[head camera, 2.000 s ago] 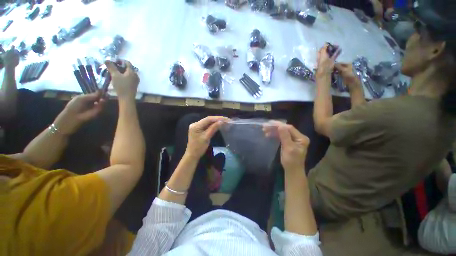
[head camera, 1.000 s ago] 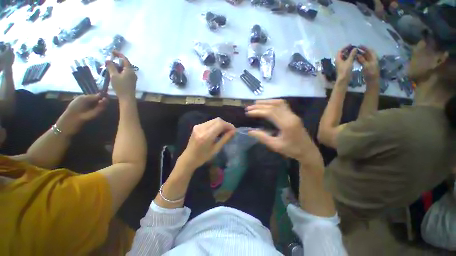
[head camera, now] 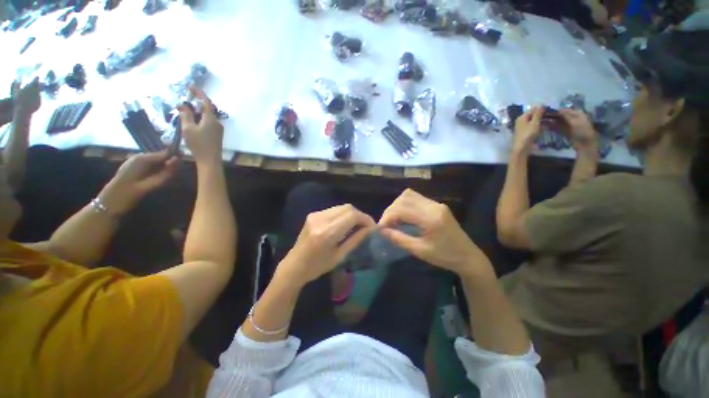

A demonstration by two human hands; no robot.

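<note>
A clear plastic bag (head camera: pixel 381 250) hangs over my lap, faint and nearly see-through, below my fingertips. My left hand (head camera: pixel 326 237) pinches its upper edge between thumb and fingers. My right hand (head camera: pixel 427 229) pinches the same edge, with its fingertips touching or almost touching those of my left hand. Both hands are in front of the table edge, above my dark trousers. Whether the bag's mouth is parted cannot be seen.
Bagged black parts (head camera: pixel 342 138) lie on the white-covered table (head camera: pixel 249 70), with black rods (head camera: pixel 399 138) beside them. A person in yellow (head camera: pixel 101 326) sits at left holding rods. A person in brown (head camera: pixel 614 249) sits at right, handling dark parts. The wooden table edge (head camera: pixel 311 165) lies ahead.
The bag was stretched wide between both hands. My right hand lifted partly away with spread fingers, then came back beside my left hand and closed on the bag edge.
</note>
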